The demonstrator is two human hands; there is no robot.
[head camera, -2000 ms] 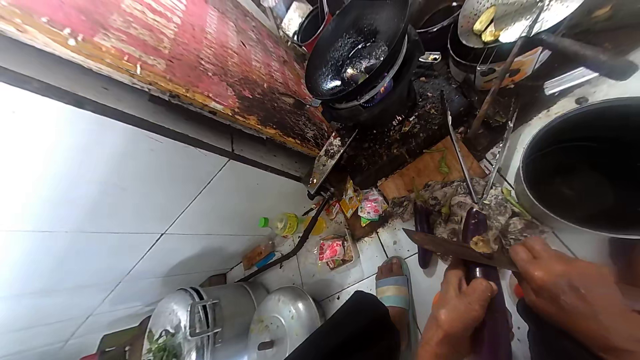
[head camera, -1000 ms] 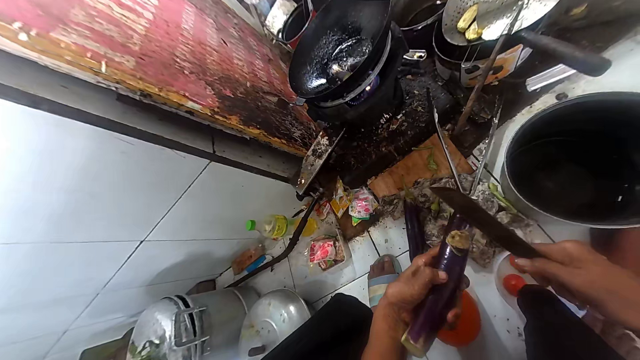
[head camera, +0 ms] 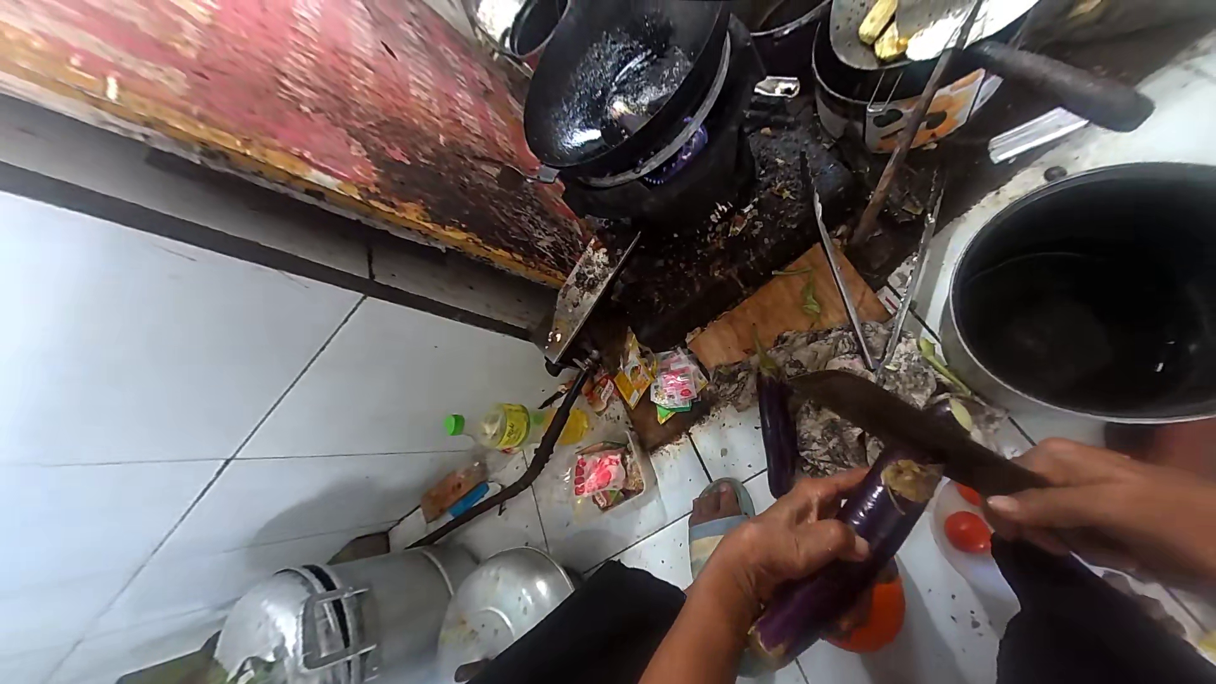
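My left hand [head camera: 803, 541] is closed around a purple eggplant [head camera: 855, 551], with its cut or browned end pointing up and to the right. My right hand [head camera: 1073, 494] grips the handle of a dark-bladed knife [head camera: 893, 418]; the blade lies across or just above that end, and whether it touches cannot be told. Another eggplant [head camera: 778, 427] rests on the floor beside a crumpled grey cloth [head camera: 822, 442]. Metal tongs [head camera: 841, 271] stand with their tips at the cloth. Beneath the held eggplant is an orange-red object [head camera: 876, 613], partly hidden. Tomatoes [head camera: 967, 532] lie near my right wrist.
A black wok [head camera: 617, 85] sits over a lit burner at the top. A large pot [head camera: 969, 380] stands at right. A hose [head camera: 532, 465], a yellow bottle [head camera: 508, 427], seasoning packets [head camera: 676, 380] and lidded metal pots [head camera: 399, 608] lie to the left. My sandalled foot [head camera: 719, 518] is close by.
Two seconds ago the held eggplant was lower over the cloth, below the knife. It has since been raised and tilted in my left hand, uncovering the orange-red object and tomatoes.
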